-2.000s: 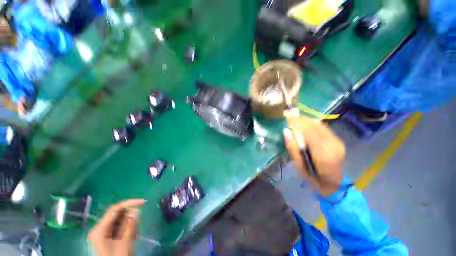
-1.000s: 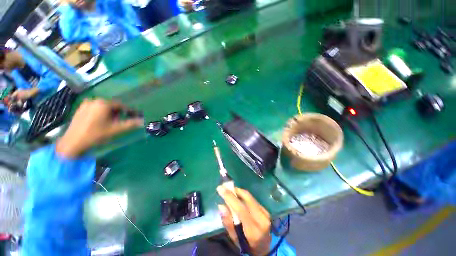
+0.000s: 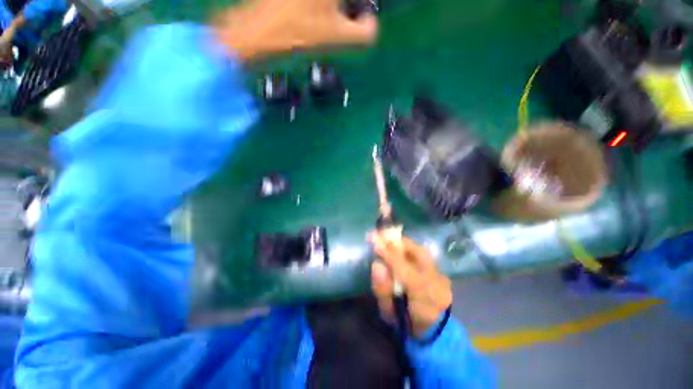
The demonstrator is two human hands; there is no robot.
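My left hand point(image 3: 304, 29), blurred at the top edge, has its fingers around a small dark object point(image 3: 357, 7), partly cut off; I cannot tell what it is. My right hand point(image 3: 414, 285) holds the soldering iron point(image 3: 382, 186) by its pale grip, tip pointing up and away over the mat. The black fixture point(image 3: 292, 248) lies near the bench's front edge, left of the iron. A small device housing point(image 3: 273, 185) lies behind it. Two more housings point(image 3: 325, 82) stand farther back, below my left hand.
The black fume fan point(image 3: 444, 163) stands right of the iron tip. The tan cleaning tub point(image 3: 558, 171) is beside it, with the soldering station point(image 3: 627, 99) and its red light behind. A black rack point(image 3: 52, 64) is at far left. My blue left sleeve covers the bench's left side.
My left hand has moved from low left up and across to the back of the bench. My right hand has brought the iron from the tub to left of the fan. The view has shifted.
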